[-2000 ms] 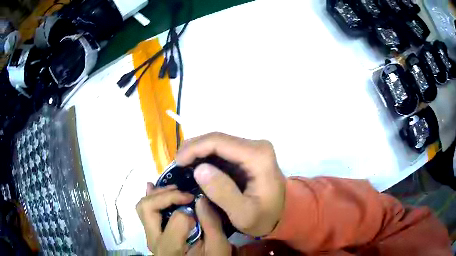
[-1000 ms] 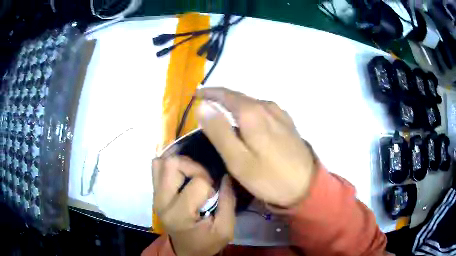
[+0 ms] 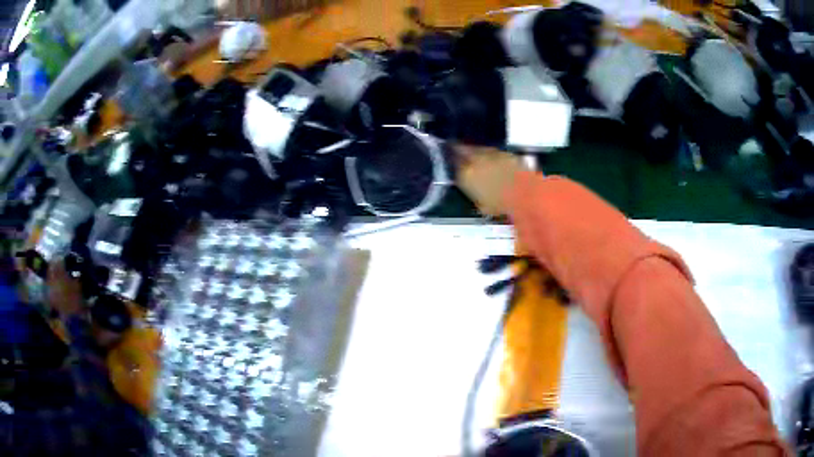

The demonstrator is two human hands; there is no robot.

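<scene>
My right hand (image 3: 486, 178) is blurred and reaches to the far edge of the white sheet, beside a round black camera housing with a pale rim (image 3: 397, 171). Whether its fingers hold anything cannot be told. My left hand is not in view. Another black housing with a white rim (image 3: 540, 441) lies at the bottom edge, cut off by the picture, at the near end of the orange tape (image 3: 534, 357). Black cable plugs (image 3: 500, 275) lie by the tape, partly behind my right sleeve.
Unfinished white-and-black camera units (image 3: 538, 120) crowd the far edge. A plastic-wrapped tray of small silvery parts (image 3: 236, 335) lies at left. Black oval modules (image 3: 806, 277) show at the right edge. Part of a person in dark clothing (image 3: 53, 357) shows at far left.
The view has swung up and left. My right hand has left the housing and moved out to the far edge. My left hand has gone out of the picture.
</scene>
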